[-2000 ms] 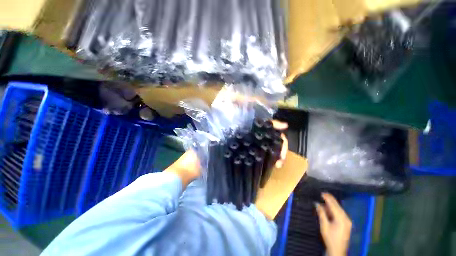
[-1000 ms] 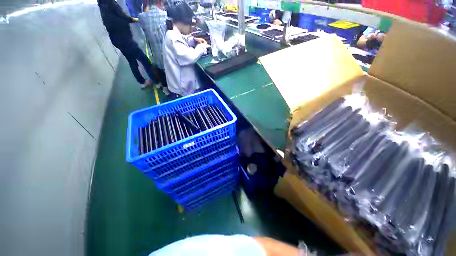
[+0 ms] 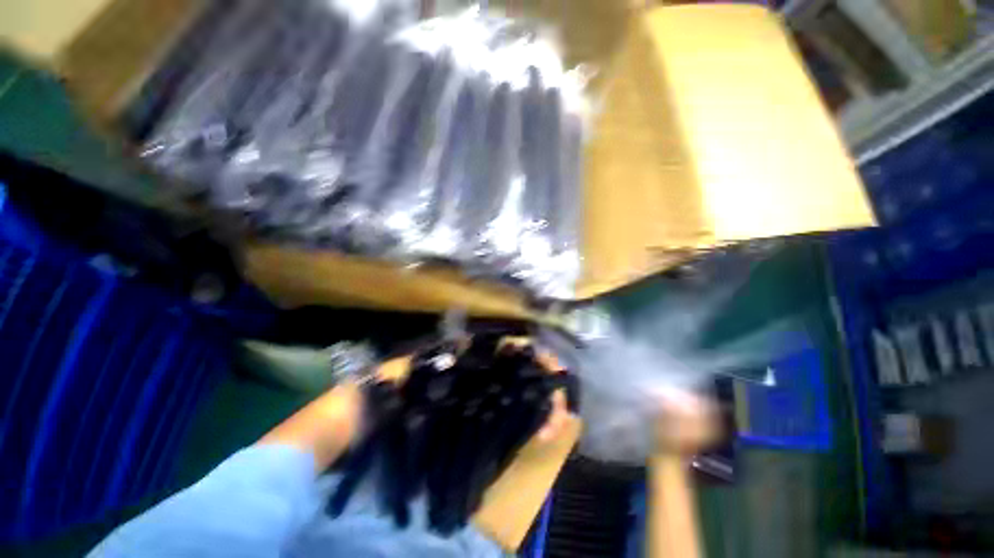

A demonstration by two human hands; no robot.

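Note:
A bundle of black tubes (image 3: 452, 425) lies over my lap, upper ends towards the carton, lower ends spread unevenly. My left hand (image 3: 332, 420) is around its left side, fingers partly hidden by the tubes. My right hand (image 3: 558, 416) is at its right side; only blurred fingers show. Small shiny bits of clear plastic (image 3: 445, 354) show at the upper ends; whether a bag encloses them cannot be told. A tan cardboard pad (image 3: 518, 485) lies under the bundle's right side.
The open carton (image 3: 643, 164) ahead holds bagged tubes (image 3: 436, 153). Another person's bare hand (image 3: 685, 420), blurred, is at clear bags (image 3: 627, 381) on the right. Stacked blue crates (image 3: 93, 381) stand left. A crate of black tubes (image 3: 594, 507) is at lower right.
The view swung left to crates and people, then back down to my lap. Compared with two seconds ago, the tubes' lower ends are more spread, and the other person's hand is up by the clear bags.

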